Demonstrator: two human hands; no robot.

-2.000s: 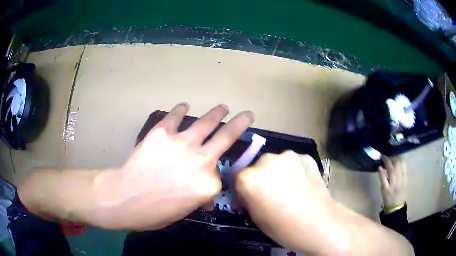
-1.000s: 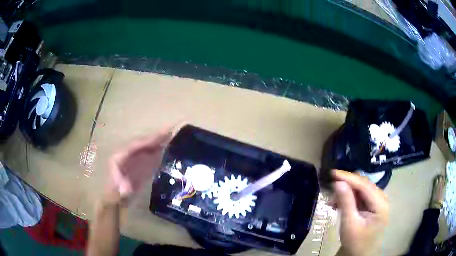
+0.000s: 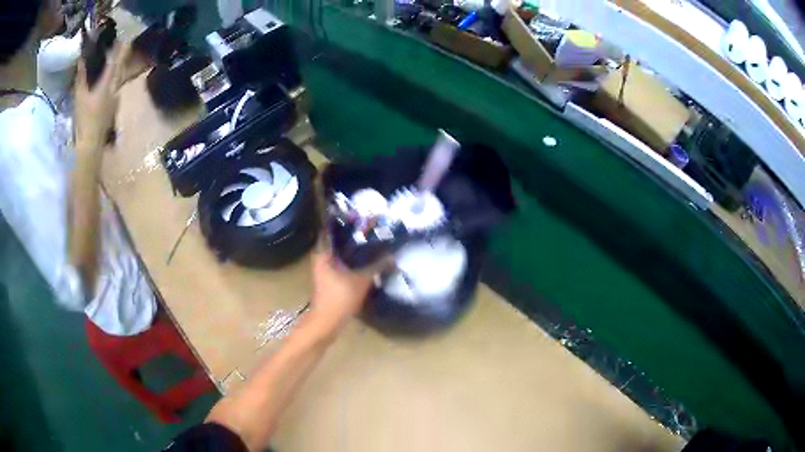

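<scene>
A black fan unit, slightly blurred, stands near the middle of the view. Its open housing [image 3: 481,190] holds a white toothed gear [image 3: 417,212], a round whitish motor [image 3: 369,203] with wires beside it, and a pale strip [image 3: 439,161] standing up from the gear. The fan head [image 3: 425,274] with white blades is below the housing. My left hand [image 3: 340,284] holds the unit at its near left side, with the fingertips partly hidden against it. My right hand is not in view.
Another fan unit [image 3: 263,196] stands just left on the tan bench [image 3: 397,397], with more black units beyond. A person [image 3: 44,194] is at the far left by a red stool [image 3: 150,357]. A green strip [image 3: 565,238] and cluttered shelving [image 3: 635,97] lie beyond.
The view has swung left. The unit that lay in front of me is now in my left hand, near the waiting fan at the left. My right hand has left the view.
</scene>
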